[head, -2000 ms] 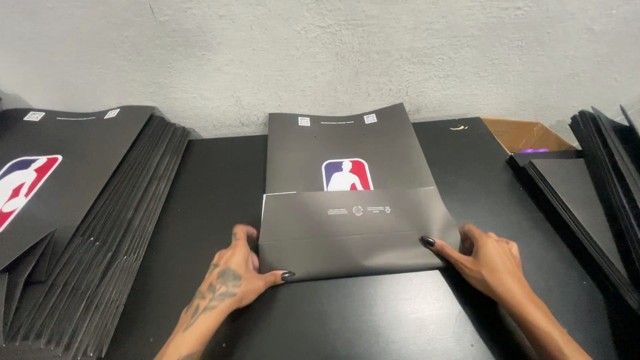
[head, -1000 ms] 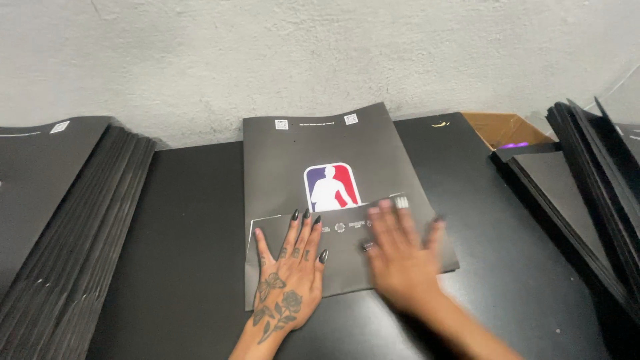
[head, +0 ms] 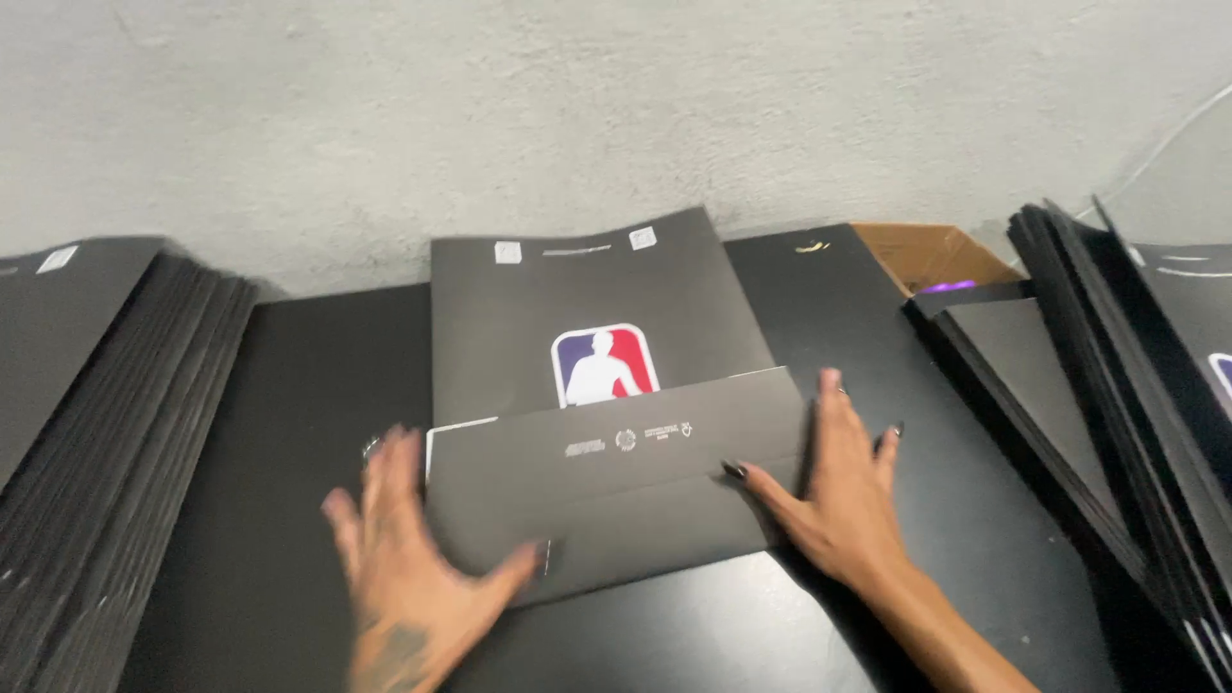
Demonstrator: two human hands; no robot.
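A flat black paper bag [head: 577,289] with a blue, red and white logo lies on the black table. Its bottom panel [head: 616,510] is folded up over the front and bears small white print and symbols. My left hand [head: 423,568], slightly blurred, is spread at the bag's left edge, thumb over the panel's lower part. My right hand [head: 837,481] is spread at the right edge, its thumb on the panel and the fingers beside it. Neither hand is closed on anything.
A thick stack of flat black bags [head: 125,404] stands at the left. More black bags [head: 1116,385] lean at the right, beside a flat black stack [head: 1020,385]. Behind that is an open cardboard box [head: 934,252] with something purple inside. A rough pale wall [head: 577,115] rises behind the table.
Both hands lay over the folded panel one second ago; they have moved apart to its left and right edges. The bag remains on the table with its panel folded up.
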